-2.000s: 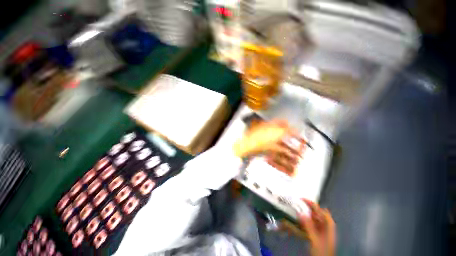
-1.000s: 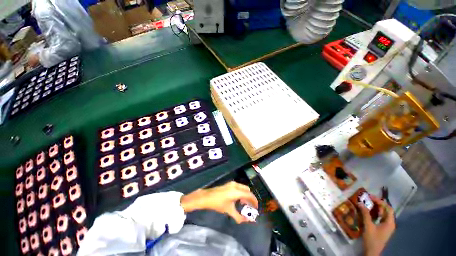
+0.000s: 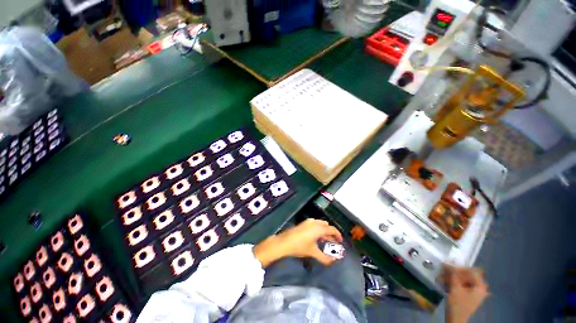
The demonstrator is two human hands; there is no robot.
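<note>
My left hand (image 3: 303, 243) holds a small white housing with a dark round centre (image 3: 331, 250) in its fingertips, over my lap. My right hand (image 3: 464, 290) is blurred beside the front right corner of the white press base (image 3: 363, 202); its fingers are curled and I cannot tell whether they hold anything. Another white housing (image 3: 462, 198) sits in the orange-brown fixture (image 3: 450, 221) on the base. A second orange-brown block (image 3: 423, 175) lies further back. The gold press head (image 3: 464, 117) is above and behind the fixtures.
A black tray (image 3: 189, 208) holds rows of pink-rimmed and whiter housings; another tray (image 3: 69, 284) is at the lower left. A thick sheet stack (image 3: 316, 123) stands left of the press. A control box (image 3: 436, 31) shows red digits. A person's smock (image 3: 31, 69) is at the upper left.
My right hand has left the housing in the fixture and moved down to the base's front right corner. My left hand still holds its housing. The view has shifted.
</note>
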